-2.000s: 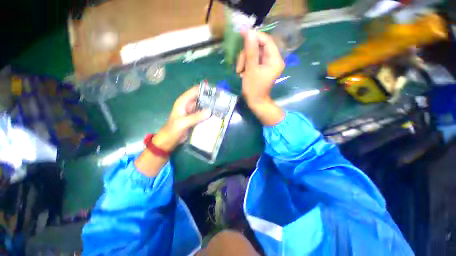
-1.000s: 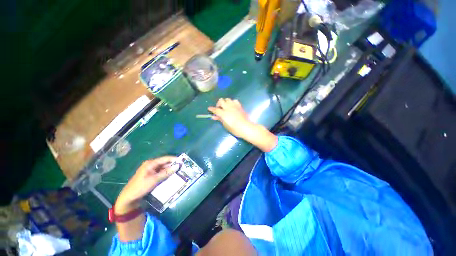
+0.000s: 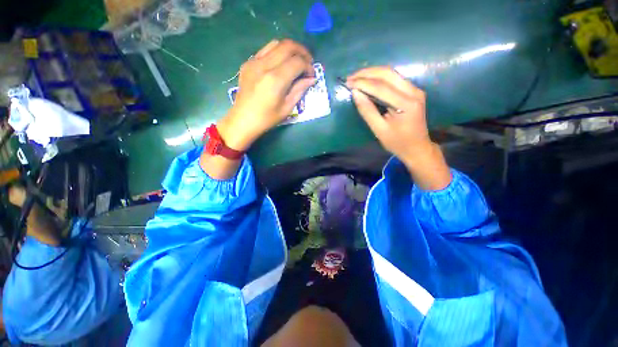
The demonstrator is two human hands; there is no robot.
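Note:
The opened smartphone (image 3: 313,101) lies on the green bench mat in front of me, its pale inside facing up. My left hand (image 3: 272,83) is over it and covers much of it, with fingertips bent down at its upper part. Whether these fingers grip the phone or a small part is hidden. My right hand (image 3: 393,108) is just right of the phone, apart from it. It holds thin dark tweezers (image 3: 369,97) between thumb and fingers, with the tip pointing left toward the phone.
A blue pick (image 3: 318,18) lies beyond the phone. Clear parts cups (image 3: 173,18) stand at the far left edge. A divided parts bin (image 3: 88,71) with a white bag (image 3: 47,122) is at left. A yellow power supply (image 3: 594,41) is far right. Another person's blue sleeve (image 3: 57,288) shows lower left.
The view has turned and moved. My right hand has come from the far side of the mat to beside the phone, now with tweezers. My left hand now covers more of the phone.

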